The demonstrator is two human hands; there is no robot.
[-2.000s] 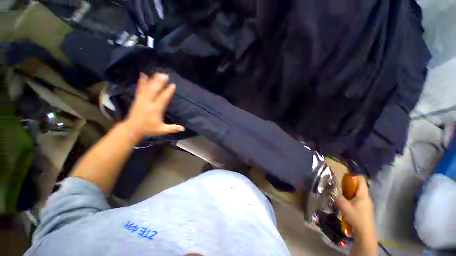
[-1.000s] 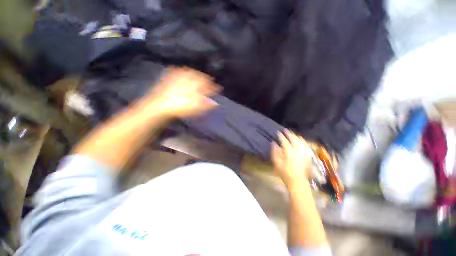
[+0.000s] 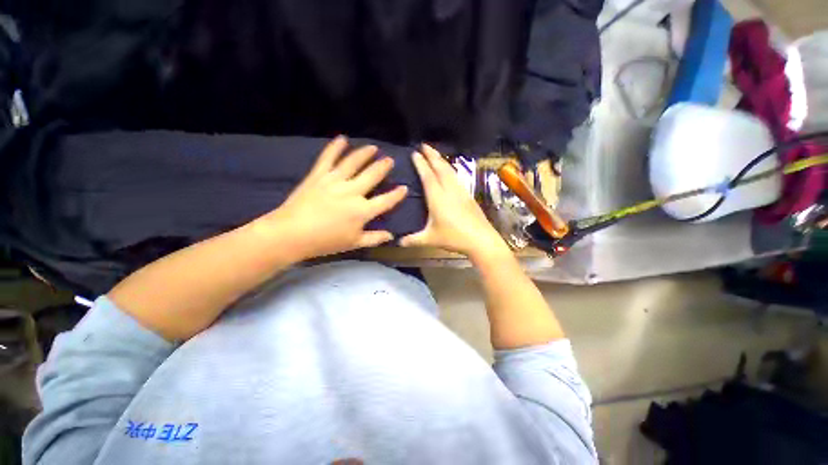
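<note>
A dark garment's flat tubular section lies along the table's front edge. My left hand rests flat on it with fingers spread. My right hand touches the cloth at its right end, fingers extended, thumb apart; it grips nothing. The iron, with an orange-brown handle and shiny body, stands just right of my right hand on the tan, shiny rest. No hand is on it.
A large dark cloth mass lies behind the tube. A yellow cord runs right from the iron to a white rounded container. A blue object, dark red cloth and a thin grey loop are beyond.
My right hand has let go of the iron and moved left onto the cloth. My left hand has moved right along the tube. The view has turned, so the tube now lies nearly level.
</note>
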